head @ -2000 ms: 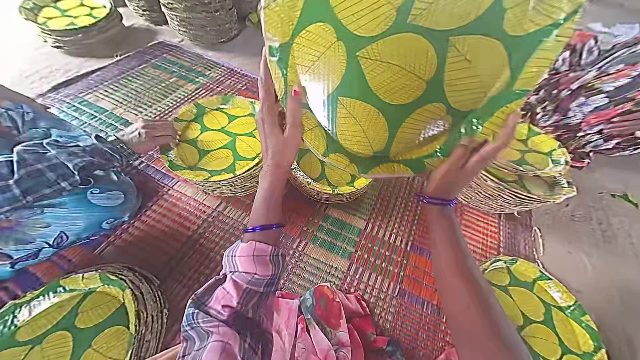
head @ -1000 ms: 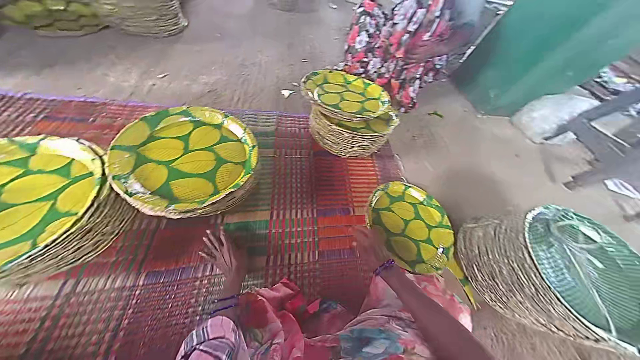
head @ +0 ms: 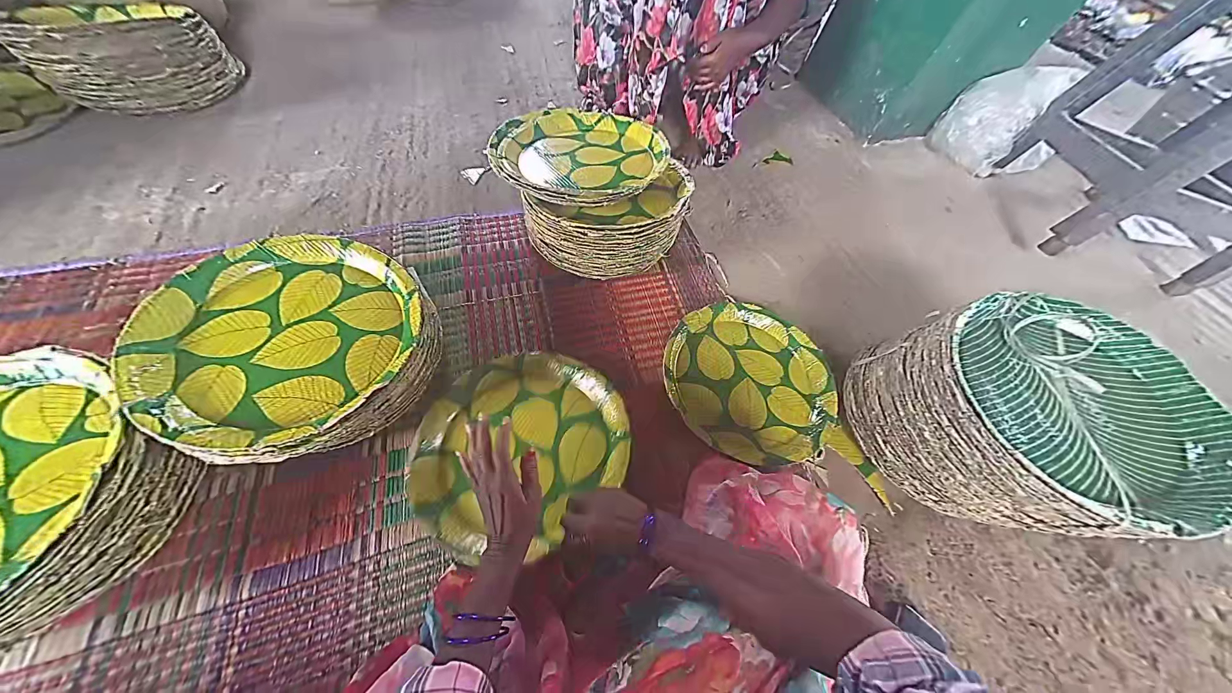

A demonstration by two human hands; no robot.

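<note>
A round green plate with a yellow leaf pattern [head: 577, 438] is in front of me, slightly blurred. My left hand [head: 502, 486] lies flat over its face with fingers spread. At the plate's lower right edge, my right hand [head: 602, 525] is curled, its fingers closed on the rim. Another leaf-patterned plate [head: 751, 385] rests to the right, by my knee. A large stack of such plates [head: 279, 346] stands on the woven mat [head: 337, 539] to the left, and a second stack [head: 58, 462] is cut off by the left edge.
Ahead, a stack of plates [head: 606, 241] carries tilted plates [head: 587, 159] on top. A tied stack with a dark green top [head: 1088, 414] lies at right. A person in a floral garment [head: 635, 58] is beyond. More stacks [head: 125, 63] stand far left; a wooden frame [head: 1145, 154] is upper right.
The view has swung right since the first frame. Over the last second, a plate has come under my left hand, and my right hand has moved from the plate by my knee to this one's edge.
</note>
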